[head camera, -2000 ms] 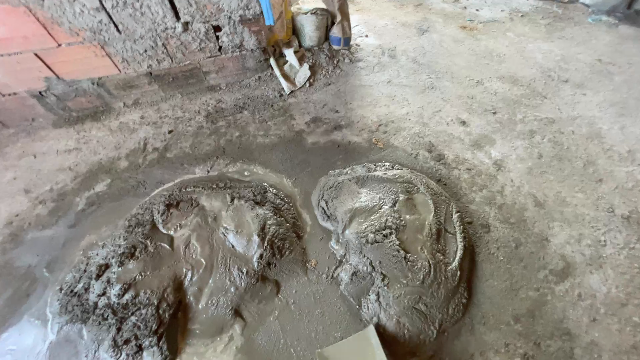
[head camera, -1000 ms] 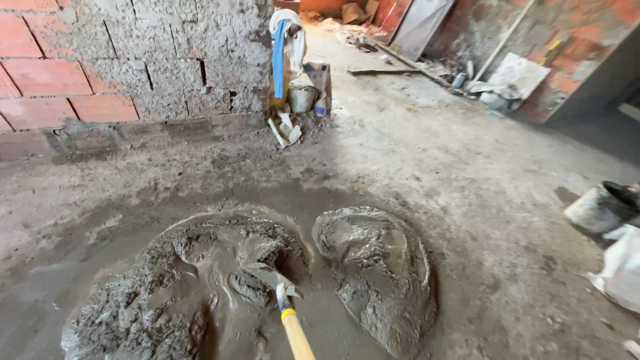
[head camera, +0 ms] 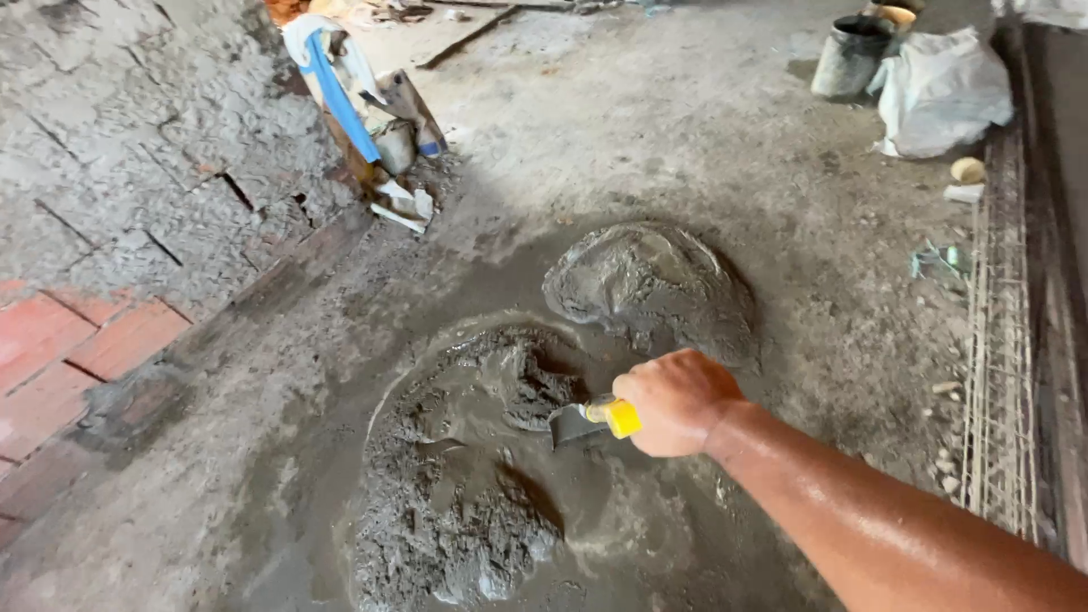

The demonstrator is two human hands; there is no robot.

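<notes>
My right hand [head camera: 676, 399] reaches in from the lower right, its fingers closed on a metal-bladed tool [head camera: 620, 418] with a yellow handle part. The grey blade points left and touches or hangs just over a mound of wet mortar [head camera: 459, 510] at lower centre; exact contact cannot be told. My fist hides the rest of the handle. Another mound of wet mortar [head camera: 650, 280], rounded and smoother, sits beyond my hand. Wet grey slurry lies on the floor between and around the two mounds. My left hand is not in view.
A brick wall [head camera: 170, 161] partly coated with rough mortar stands at left. Near its end are a draped blue strip [head camera: 340, 98] and a small bucket [head camera: 395, 146]. At right are a dark bucket [head camera: 852, 58], a white sack [head camera: 943, 93] and long steel mesh [head camera: 994, 365].
My right hand and forearm have come into view, closed on the tool. The tool's blade was in the left mortar mound one second ago, with its long handle showing. The view has turned right.
</notes>
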